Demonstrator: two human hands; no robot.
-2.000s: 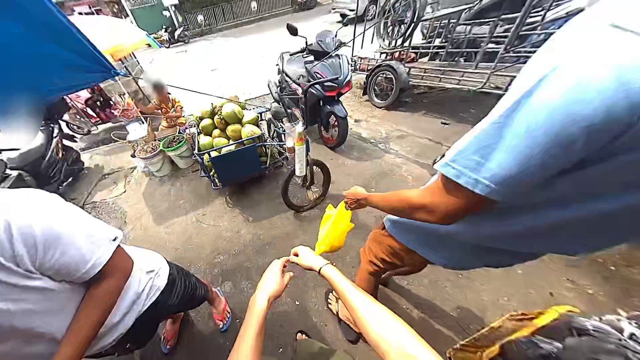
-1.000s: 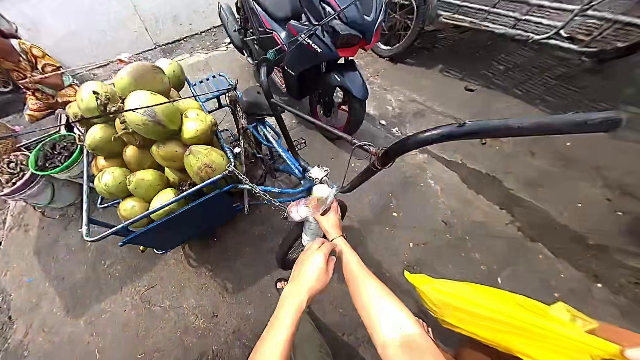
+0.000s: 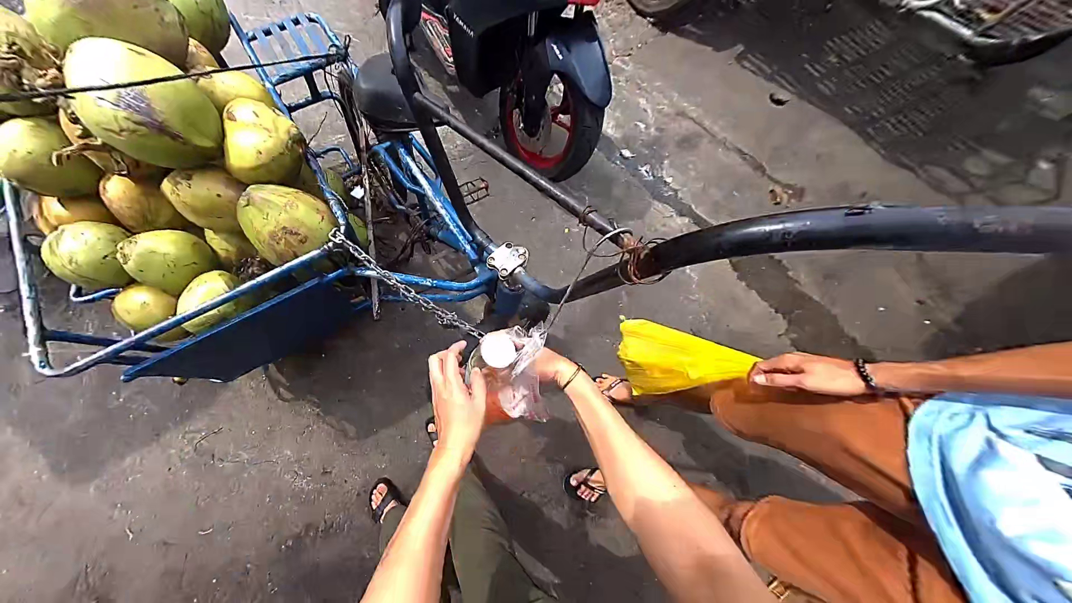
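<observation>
A clear plastic bottle with a white cap and reddish contents stands at the front of a blue cargo tricycle. Crumpled clear plastic lies against its right side. My left hand is at the bottle's left side, fingers curved around it; whether they press on it is unclear. Behind the bottle and plastic, the fingers of my right hand are mostly hidden. A chain runs from the cargo frame to just behind the cap. The black handlebar curves away to the right above my hands.
Green coconuts fill the blue metal cargo frame at left. A motorcycle's front wheel stands beyond the tricycle. At right, another person's hand holds a yellow plastic bag, close to my right forearm. Sandalled feet are on the pavement.
Two seconds ago my hands were together near the yellow bag; now they are at the bottle. Since one second ago, my left hand has moved up beside the cap. The view has moved closer to the tricycle.
</observation>
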